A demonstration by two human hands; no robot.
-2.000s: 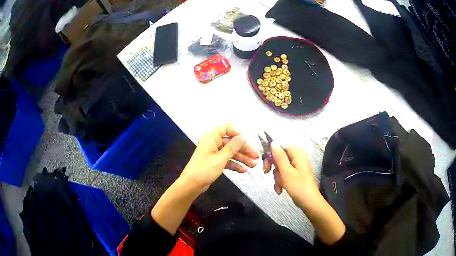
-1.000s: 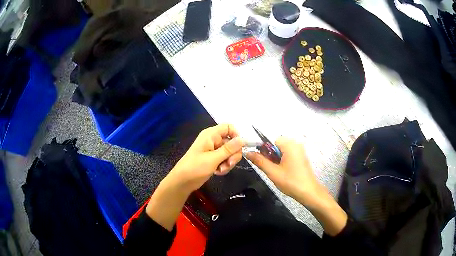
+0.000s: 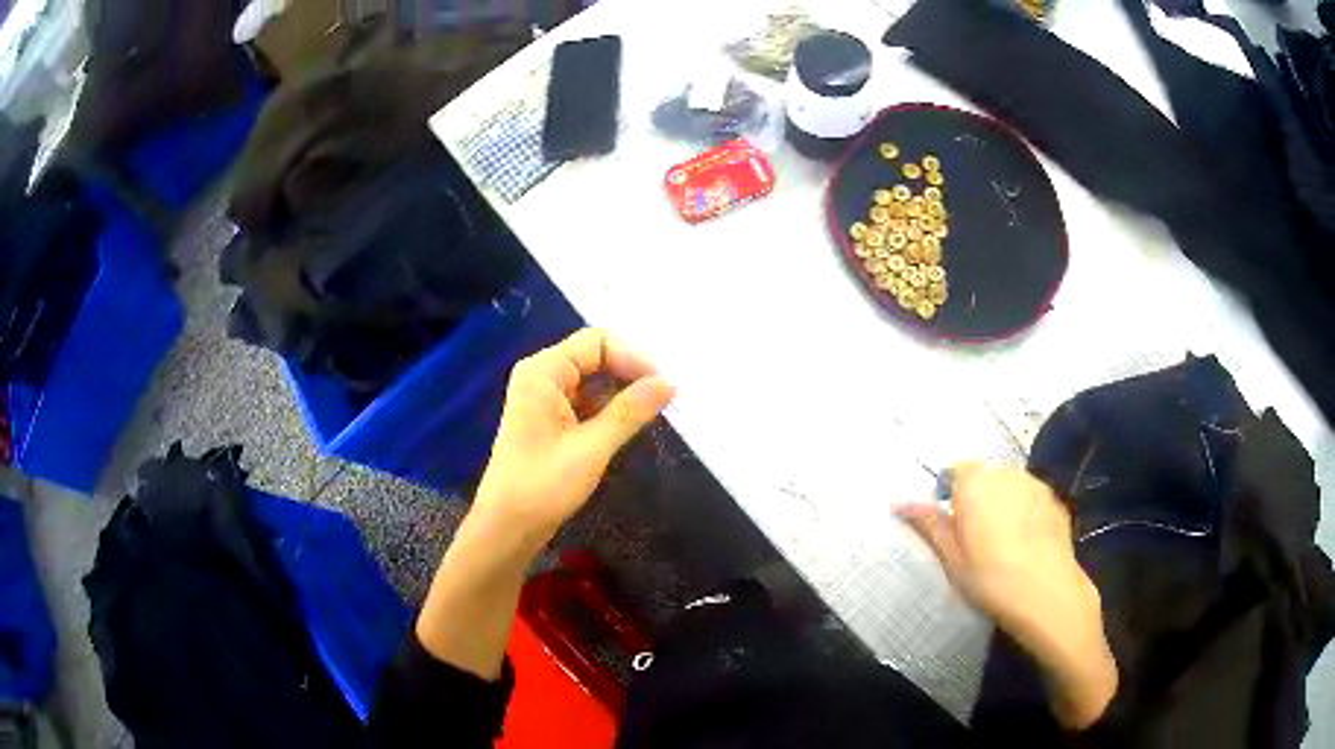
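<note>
My left hand [image 3: 549, 439] is raised over the table's near edge, thumb and index fingertip close together; any needle or thread between them is too small to see. My right hand [image 3: 1025, 563] is low over the table, left of the dark trousers [image 3: 1171, 585]. The thread snips [image 3: 946, 483] are mostly hidden in it, with only a small bluish part showing. The trousers lie bunched, with pale stitch lines on the navy part. Gold buttons [image 3: 911, 242] lie in the round black dish [image 3: 1003, 242] with a dark red rim.
The white table [image 3: 718, 315] holds a red tin [image 3: 719, 182], a white jar with a black top [image 3: 829, 91], a phone [image 3: 583, 100] and black garment lengths [image 3: 1076, 139]. Blue bins [image 3: 425, 424] of dark garments and a red stool [image 3: 556, 680] stand left and below.
My hands have moved apart: the left slightly up and left, the right down and right towards the trousers. The snips' blades, visible before, no longer show clearly.
</note>
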